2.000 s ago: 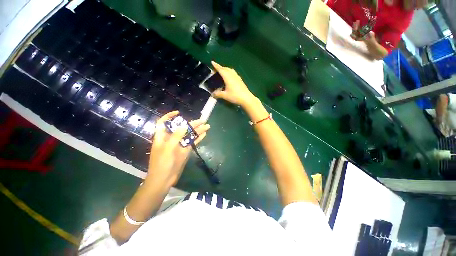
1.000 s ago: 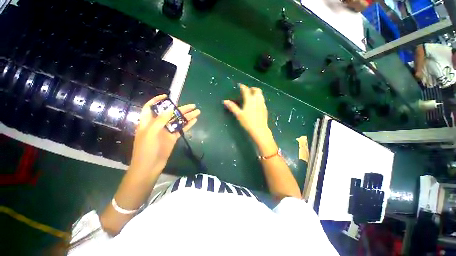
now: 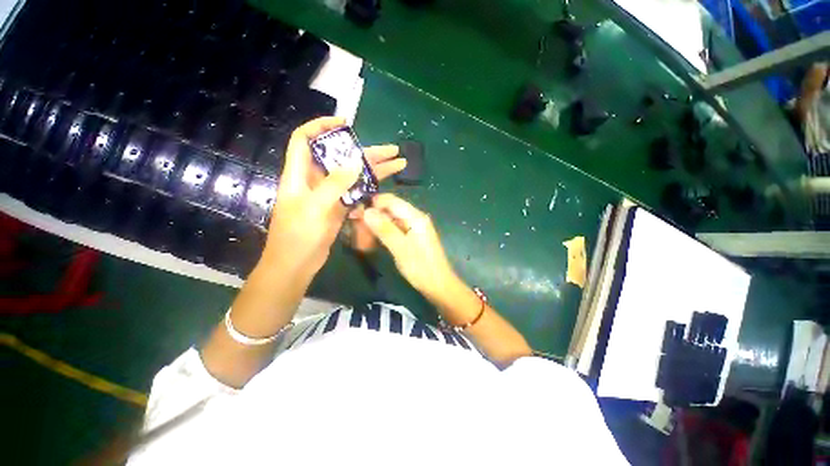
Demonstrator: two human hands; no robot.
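My left hand [image 3: 314,196] holds an open black housing [image 3: 346,164] with a white and silver circuit board inside. My right hand [image 3: 405,238] is at the housing's lower end, its thumb and fingers pinched where the cord meets the case; the cord is mostly hidden by the hand. A dark stretch of cord [image 3: 366,264] hangs below. A plain black cover [image 3: 410,162] lies on the green bench just beyond my left fingertips.
A large array of black covers [image 3: 136,150] is at left on a white board. The green conveyor [image 3: 491,55] carries scattered black adapters. At right, a layered board stack [image 3: 660,300] bears black pieces [image 3: 693,359], with a tan scrap [image 3: 575,261] beside it.
My right hand, at the tray edge two seconds ago and over the bench one second ago, has come to the housing. A black cover now lies on the bench beyond my left hand.
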